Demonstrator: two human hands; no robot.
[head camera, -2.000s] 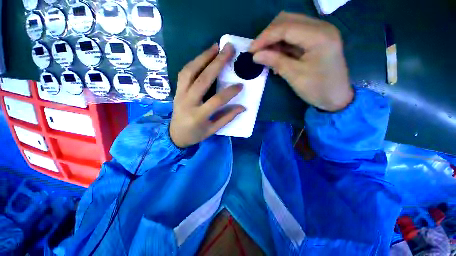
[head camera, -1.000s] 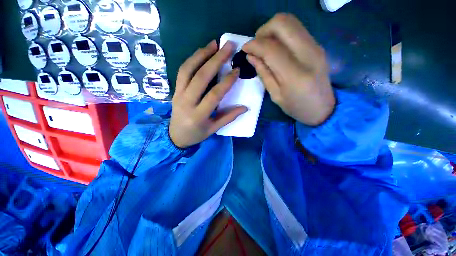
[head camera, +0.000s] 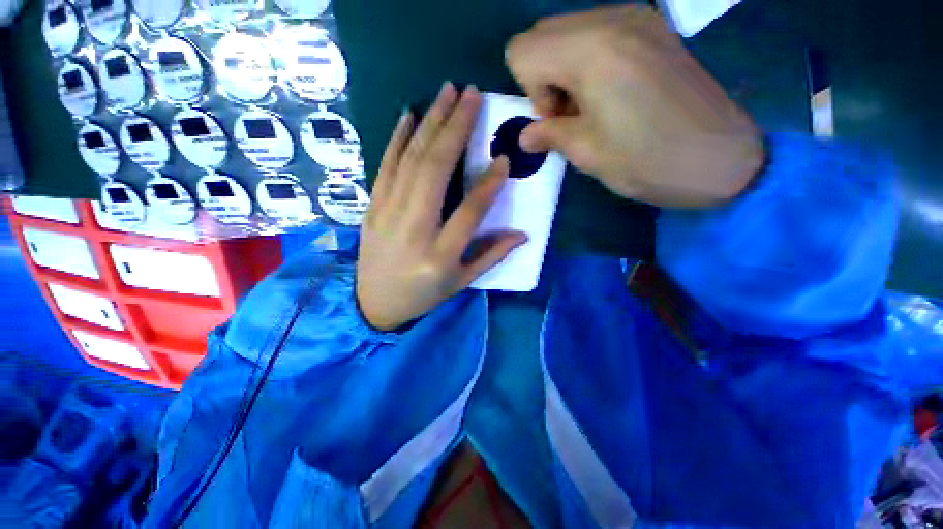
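A white power bank housing (head camera: 522, 222) lies on the dark green bench in front of me, tilted slightly. A black disc (head camera: 514, 155) sits on its upper part. My left hand (head camera: 424, 222) lies over the housing's left side, fingers spread, with one fingertip at the disc's lower edge and the thumb on the white face. My right hand (head camera: 631, 114) is above the housing's upper right, fingers curled, with a fingertip on the disc's right side. Whether it pinches something thin cannot be seen.
A sheet of round lenses (head camera: 207, 134) lies at the left. A red crate (head camera: 176, 320) with white units is below it. A craft knife (head camera: 821, 112) lies at the right. Part of a white housing (head camera: 698, 12) shows at the top edge. The dark green bench (head camera: 414, 47) lies behind.
My right hand has moved up and right, its forearm reaching further out, and more of the disc shows. My left hand stays on the housing. The whole view has shifted slightly.
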